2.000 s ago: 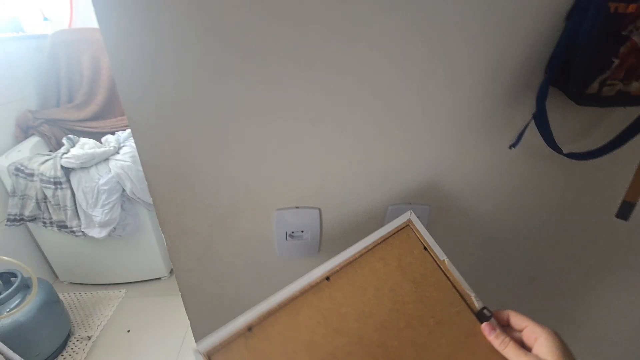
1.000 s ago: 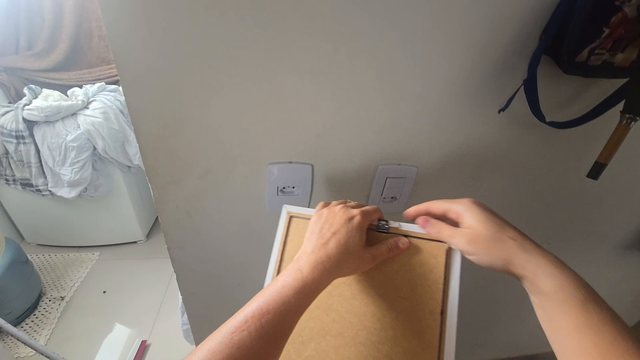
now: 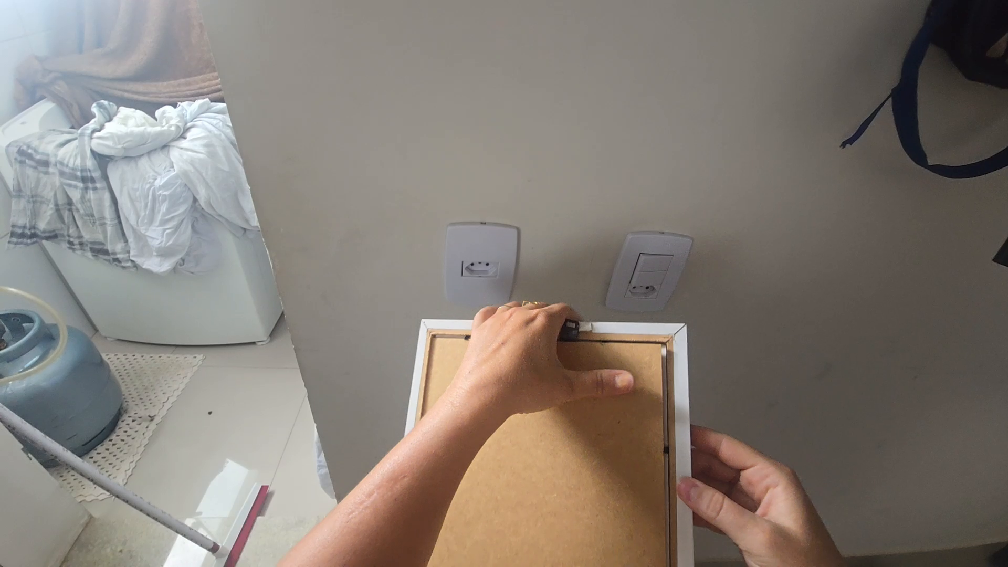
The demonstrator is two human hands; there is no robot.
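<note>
A white picture frame shows its brown fiberboard back to me, upright in front of the wall. Over its top edge my left hand is hooked, fingers behind and thumb lying across the backing. A small dark clip or hanger sits on the top edge beside that hand's fingers. My right hand grips the frame's right side lower down, thumb on the near face and fingers behind it.
On the wall are a socket plate and a switch-and-socket plate. A dark blue bag strap hangs at upper right. At left are a white appliance under piled cloths, a blue gas cylinder and a floor squeegee.
My right hand has moved from the frame's top edge down to its right side. My left hand, out of view two seconds ago, remains at the top edge. The frame, tilted earlier, now stands upright.
</note>
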